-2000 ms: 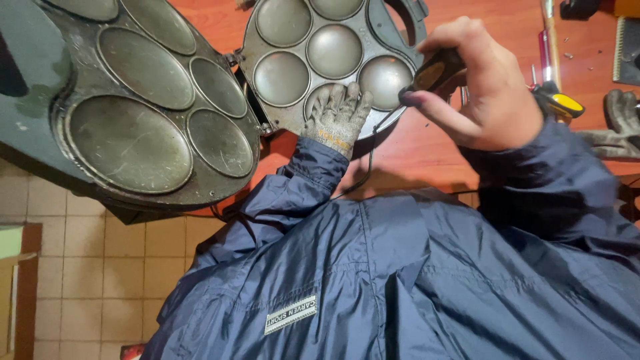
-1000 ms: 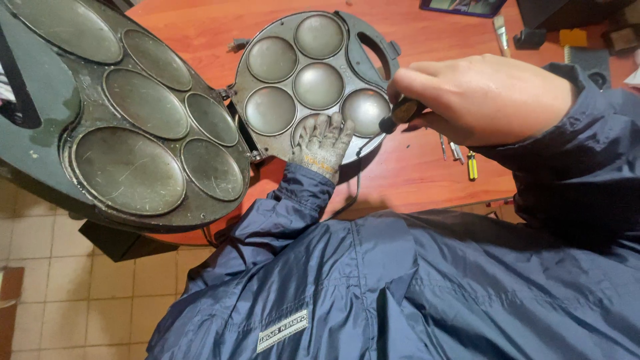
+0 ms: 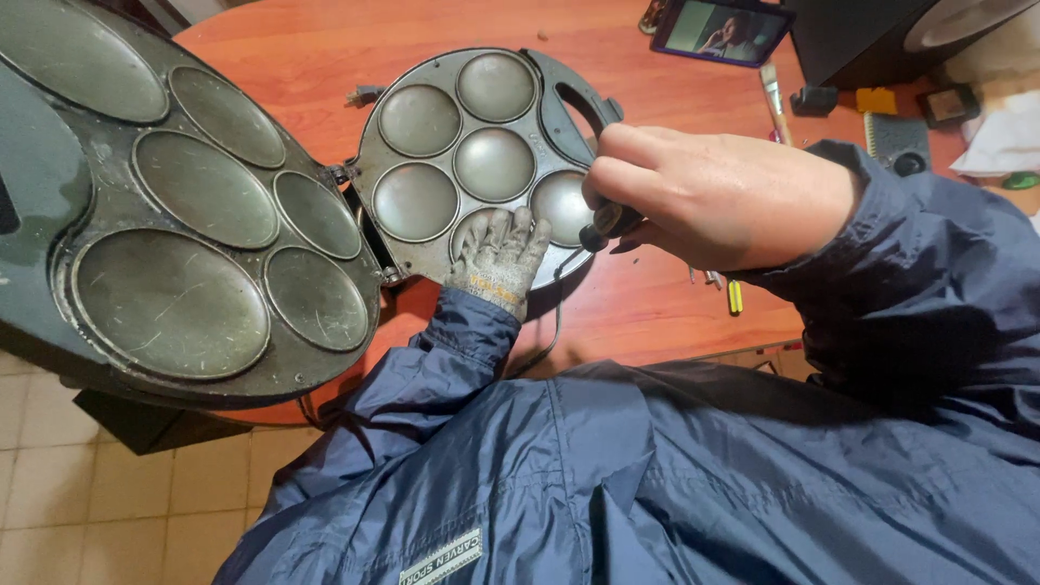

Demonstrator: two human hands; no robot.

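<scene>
A round electric griddle with several shallow cups lies open at its hinge, its lower plate (image 3: 455, 176) on the wooden table and its other half (image 3: 236, 191) tilted up at the left. My left hand (image 3: 500, 256), in a grey work glove, rests with fingers spread on the near edge of the lower plate, over one cup. Bare, my right hand (image 3: 715, 191) grips the dark handle of a screwdriver (image 3: 601, 227). The thin shaft points down to the plate's rim beside the lower right cup; its tip is hard to make out. A cord (image 3: 555, 333) hangs from that rim.
A power plug (image 3: 363, 96) lies behind the plate. At the back right are a phone (image 3: 723, 31) showing a picture, a black speaker (image 3: 861, 36), a brush (image 3: 776, 101) and small parts. A yellow-and-black tool (image 3: 734, 297) lies beneath my right forearm. Tiled floor shows at lower left.
My right hand has lowered from its raised, more upright pose two seconds ago and lies flatter, still around the screwdriver. The gloved left hand stays on the plate. The view has shifted.
</scene>
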